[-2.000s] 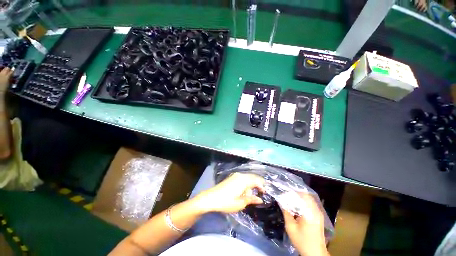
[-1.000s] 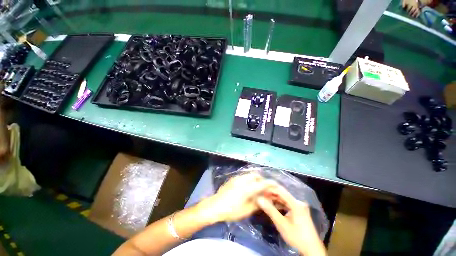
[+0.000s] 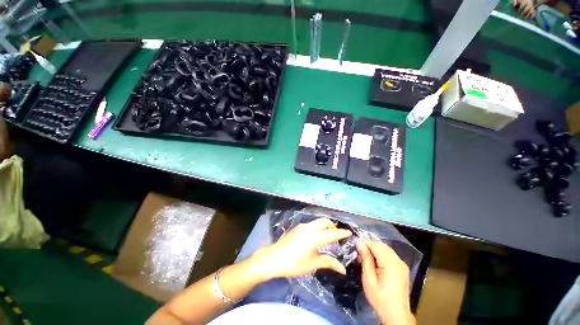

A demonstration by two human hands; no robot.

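Note:
A large clear poly bag [image 3: 397,244] lies open on my lap, with black moulded parts [image 3: 343,289] showing inside it. My left hand [image 3: 311,247] is over the bag with thumb and fingers spread around a small shiny, clear-looking piece [image 3: 349,252]. My right hand [image 3: 383,273] comes from the right, its fingertips pinched on that piece. The piece is small and blurred; whether a black part is inside it I cannot tell.
An open carton [image 3: 133,244] of clear plastic scrap stands lower left. On the bench [image 3: 254,168] are a heaped parts tray [image 3: 191,134], a slotted tray [image 3: 105,60], two flat black boxes [image 3: 375,155], a white bottle [image 3: 423,111], a white carton [image 3: 481,101] and a dark mat [image 3: 470,184].
My hands were close together over the bag a second ago. Now my left fingers are spread and the shiny piece shows between my hands.

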